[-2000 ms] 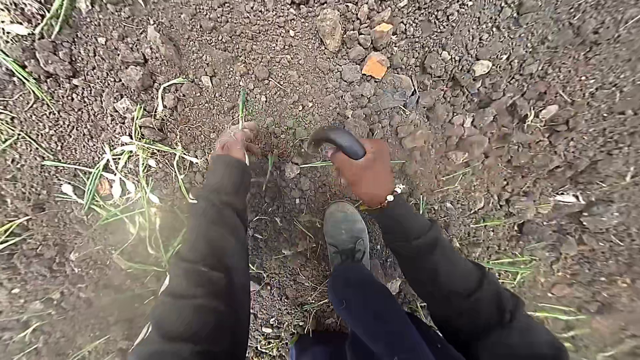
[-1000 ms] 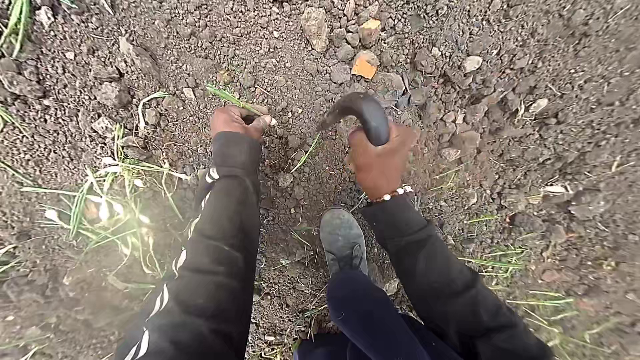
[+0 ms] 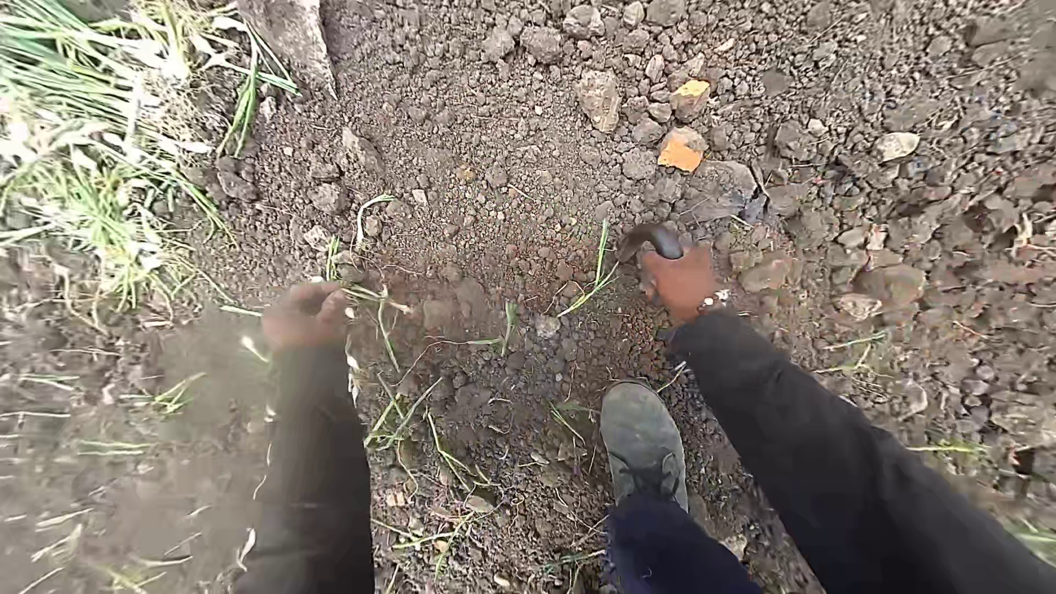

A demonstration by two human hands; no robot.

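Observation:
My right hand (image 3: 683, 282) is closed around a dark, curved handle or tool (image 3: 652, 241), whose far end points left, low over the soil. My left hand (image 3: 305, 315) is blurred, at the left, palm down near the ground, by thin green seedling stalks (image 3: 384, 318); whether its fingers hold any of them cannot be told. Between the hands a green seedling (image 3: 596, 289) lies on the loose brown soil (image 3: 487, 223), and a smaller green shoot (image 3: 509, 322) stands lower down.
A large heap of green plants with pale roots (image 3: 99, 148) lies at the upper left, beside a flat stone (image 3: 293, 37). My grey shoe (image 3: 643, 441) rests on the soil below the hands. Stones and an orange-faced lump (image 3: 682, 150) lie at the upper right.
My left hand has moved left, away from the right hand; a second ago it held a green seedling. The curved tool has moved lower beside my right hand. The view has shifted left.

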